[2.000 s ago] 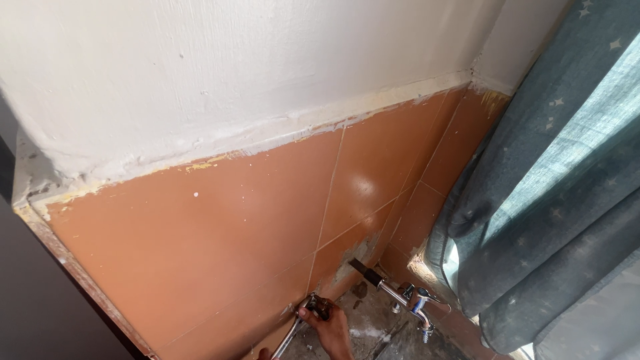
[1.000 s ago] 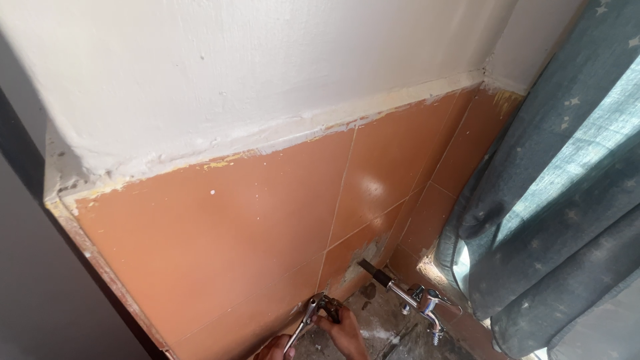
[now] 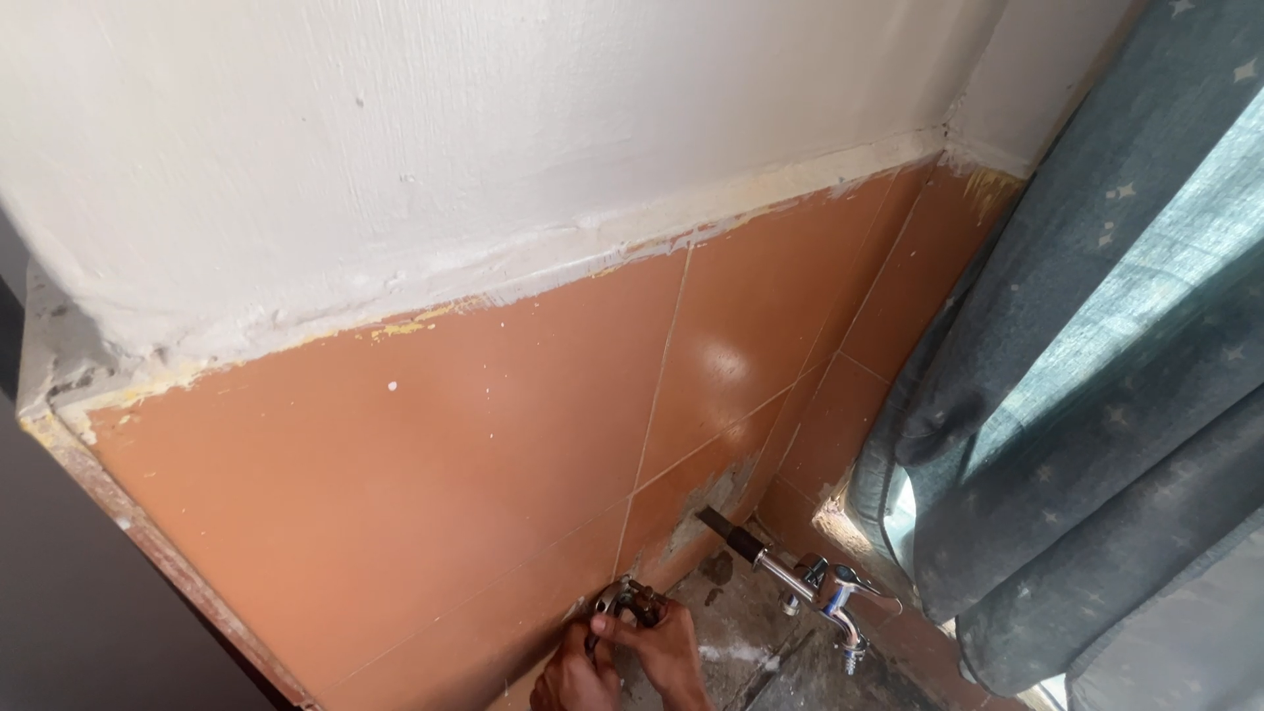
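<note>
At the foot of the orange tiled wall, my left hand (image 3: 578, 676) is closed around a metal wrench (image 3: 612, 596), whose handle is mostly hidden by the fingers. Just to its right, my right hand (image 3: 667, 647) grips a dark metal fitting (image 3: 647, 604), its thumb lying against the wrench. The wrench head and the fitting touch or nearly touch; the exact contact is hidden. Farther right, a chrome tap (image 3: 839, 602) stands out from the wall on a pipe with a dark sleeve (image 3: 743, 542).
The orange tiles (image 3: 494, 444) meet a white plastered wall (image 3: 474, 128) along a rough ledge. Grey, stained floor (image 3: 731, 612) lies below the tap. A blue-green curtain (image 3: 1047, 395) with star shapes hangs at the right. A dark panel (image 3: 109, 583) borders the left side.
The wrench's long handle, seen sloping down to the left in the earlier frames, is now mostly covered by my left hand, which has come up close beside my right hand.
</note>
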